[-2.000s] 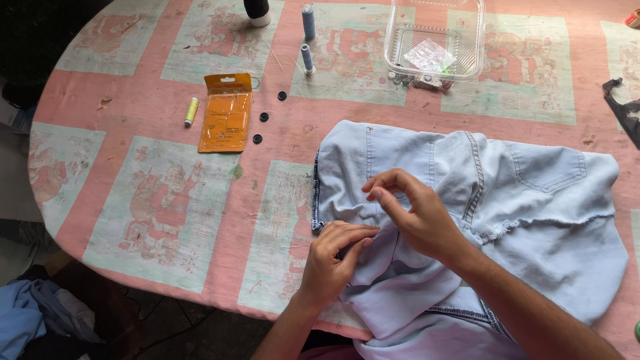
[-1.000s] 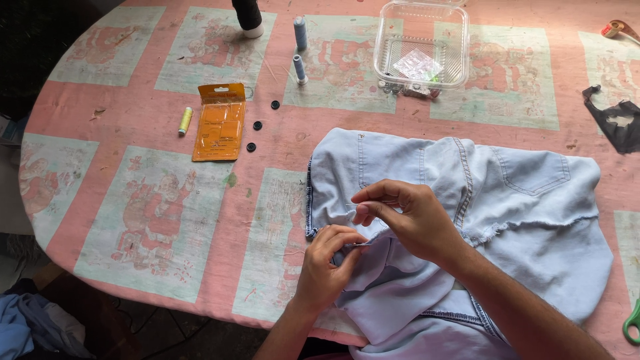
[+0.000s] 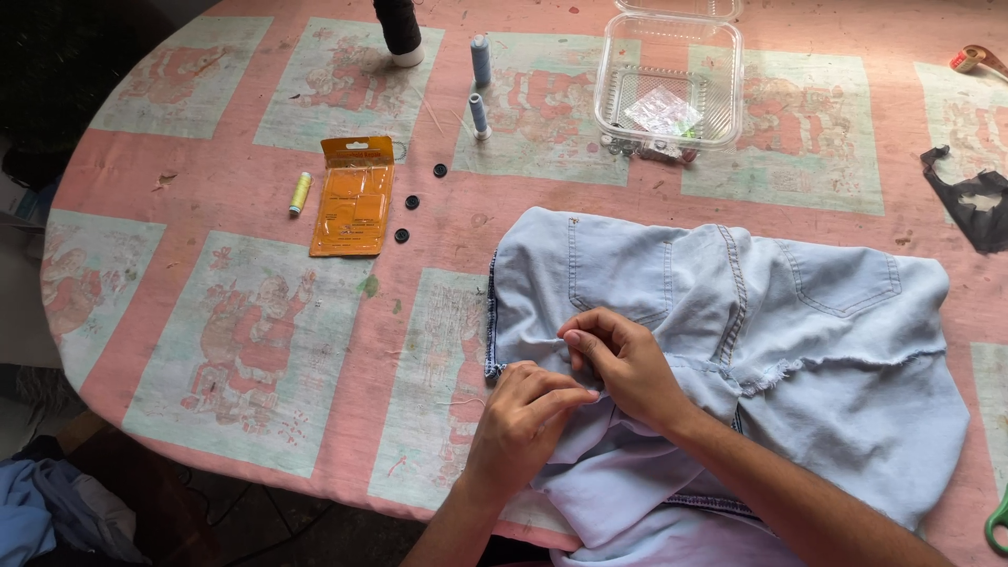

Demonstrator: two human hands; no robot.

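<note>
A light blue denim garment (image 3: 835,346) with back pockets, stitched seams and a frayed edge lies over the table's near right part. My left hand (image 3: 531,409) pinches a fold of the denim at the garment's left side. Just above and to the right, my right hand (image 3: 618,358) has thumb and forefinger pressed together over the cloth; whether a needle or thread is between them is too small to tell. Left of the garment lie black buttons (image 3: 402,235), an orange needle packet (image 3: 353,197) and a small yellow thread spool (image 3: 300,193).
Blue thread spools (image 3: 479,116) and a black thread cone (image 3: 400,31) stand at the back. A clear plastic box (image 3: 669,79) holds a small bag, with buttons beside it. Black fabric scrap (image 3: 972,201), a tape measure (image 3: 967,58) and green-handled scissors (image 3: 997,524) lie at the right.
My right hand has moved slightly nearer my left, low over the cloth. The left still pinches the denim.
</note>
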